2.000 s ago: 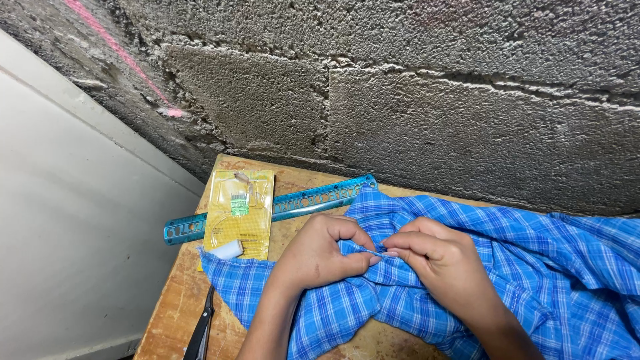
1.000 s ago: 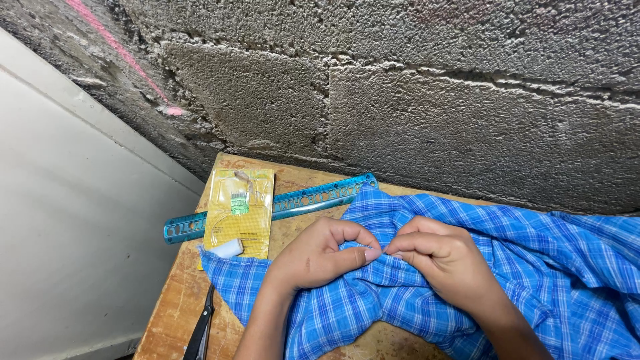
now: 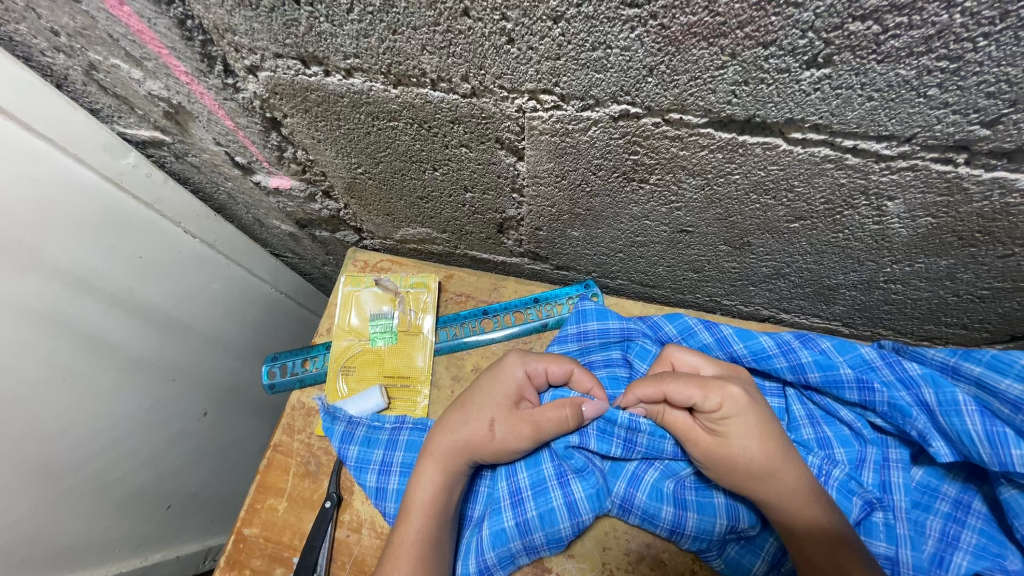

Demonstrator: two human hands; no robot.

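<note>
Blue plaid cloth (image 3: 528,512) lies bunched over the table. My left hand (image 3: 520,408) pinches a fold of it between thumb and index finger. Close beside those fingertips, my right hand (image 3: 704,408) has its thumb and fingers pinched together at the same fold; whether a needle is between them is too small to tell. A yellow needle packet (image 3: 400,368) lies left of my left hand, with a white spool of thread (image 3: 364,401) at its lower end, by the cloth's corner. The packet rests across a blue stencil ruler (image 3: 496,320).
Black-handled scissors (image 3: 324,520), partly out of view, lie at the worn wooden table's (image 3: 264,488) left side. A rough concrete block wall (image 3: 720,208) rises behind the table. A white panel (image 3: 144,336) stands at the left.
Two seconds ago a pale, thin glint showed at my right fingertips; now the fingertips of both hands are nearly touching at the fold. Packet, ruler and scissors have not moved.
</note>
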